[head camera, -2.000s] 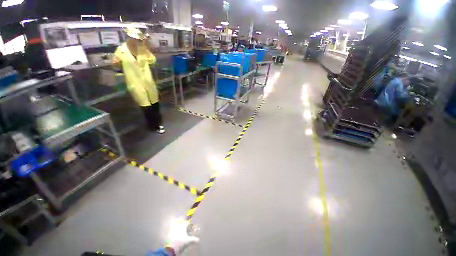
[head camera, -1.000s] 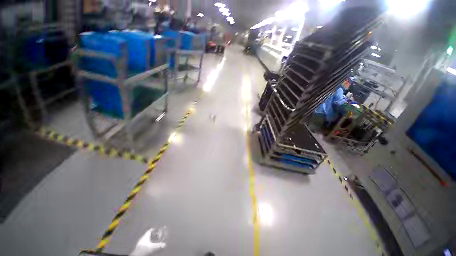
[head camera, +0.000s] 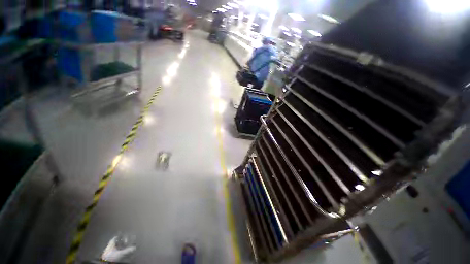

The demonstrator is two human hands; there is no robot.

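My left hand (head camera: 117,251), in a white glove, shows small and blurred at the bottom left edge. A clear, round, cup-like thing (head camera: 125,240) is at its fingers. My right hand is not in view. A large tilted rack (head camera: 314,144) with closely spaced metal bars and dark shelves fills the right side, close by. A blue-toned shoe tip or similar small thing (head camera: 188,253) shows at the bottom.
A grey glossy floor with yellow-black tape (head camera: 111,172) and a yellow line (head camera: 224,175) runs ahead. Carts with blue bins (head camera: 105,27) stand at left. A person in blue (head camera: 261,63) is beyond the rack, near a black crate (head camera: 249,116). A small shiny thing (head camera: 163,160) is on the floor.
The view has moved forward along the aisle, so the rack is much nearer and larger. The gloved hand stays low with the clear thing. The person in yellow has left the view.
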